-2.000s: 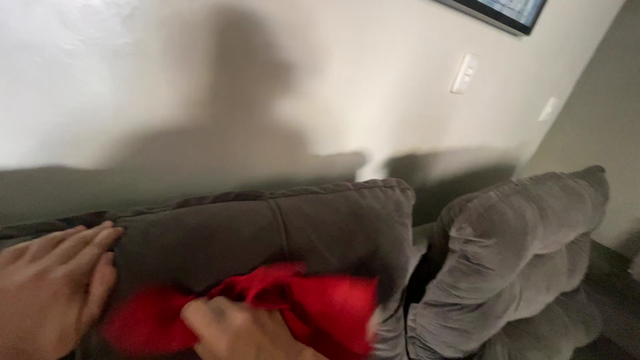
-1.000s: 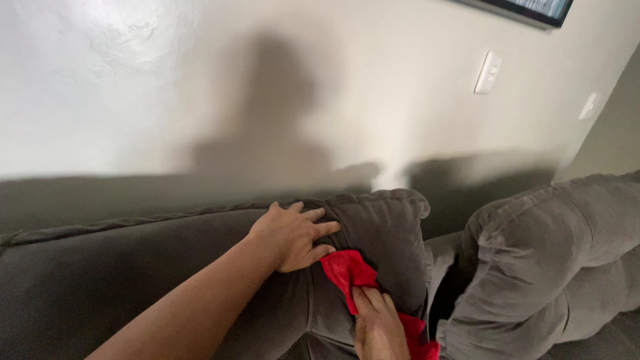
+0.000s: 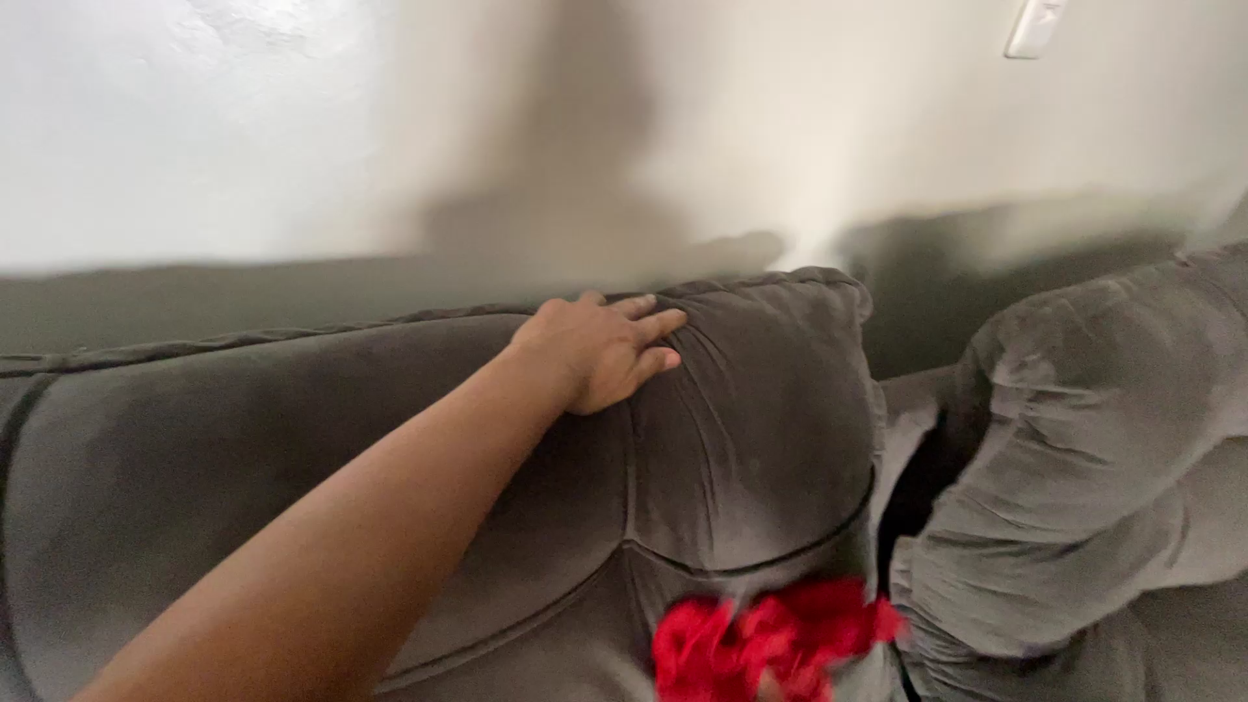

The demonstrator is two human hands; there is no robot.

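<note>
My left hand (image 3: 609, 351) lies spread over the top edge of a grey upholstered sofa back cushion (image 3: 770, 419), pressing folds into its fabric, with nothing held in it. A crumpled red cloth (image 3: 780, 634), blurred, is against the lower right part of the same cushion, at the bottom of the view. Of my right hand (image 3: 770, 687) only a small blurred bit of a finger shows at the cloth; the rest is hidden by the cloth or cut off by the frame edge, so its grip cannot be made out.
A second grey tufted cushion (image 3: 1102, 439) stands to the right, with a dark gap between the two. Behind the sofa rises a pale wall (image 3: 273, 136) bearing a person's shadow and a white wall plate (image 3: 1035, 27) at the upper right.
The red cloth has moved down the cushion since one second ago, when my right hand showed on it. My left hand, farther left on the cushion two seconds ago, rests near its right part now.
</note>
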